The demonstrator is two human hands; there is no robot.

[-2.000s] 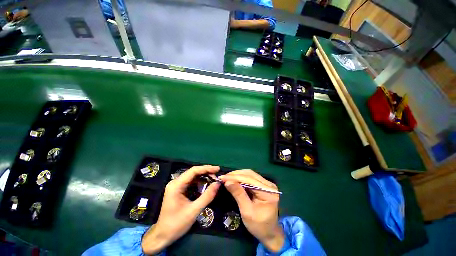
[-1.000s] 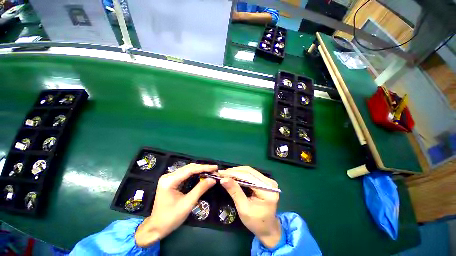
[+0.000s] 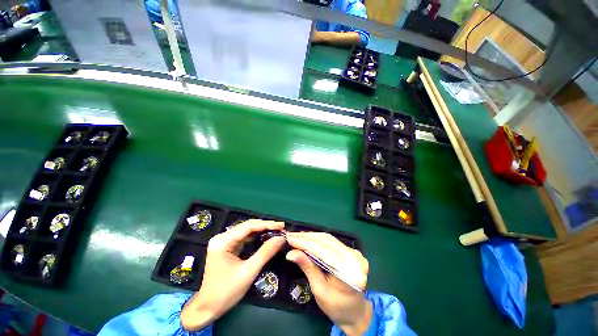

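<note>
My left hand (image 3: 231,267) pinches a small round electronic module (image 3: 273,234) between thumb and fingers; most of the module is hidden by the fingertips. My right hand (image 3: 330,270) grips slim silver tweezers or a thin tool (image 3: 326,266), its tip at the module and its shaft slanting down to the right. Both hands meet above a black parts tray (image 3: 172,252). Round silver and gold modules sit in the tray's pockets, such as one below the hands (image 3: 267,285) and one at upper left (image 3: 200,220). Other pockets are covered by the hands.
A filled black tray stands at the left (image 3: 47,209) and another at the right (image 3: 387,172). A low metal rail (image 3: 216,96) crosses behind. Past it are a person's forearm (image 3: 338,37) and a further tray (image 3: 358,69). At right are a red basket (image 3: 516,157) and blue cloth (image 3: 503,279).
The tool's rear end has swung down, so it slants more steeply, and my right hand has turned with it. The whole view has shifted slightly. My left hand still holds the module over the tray.
</note>
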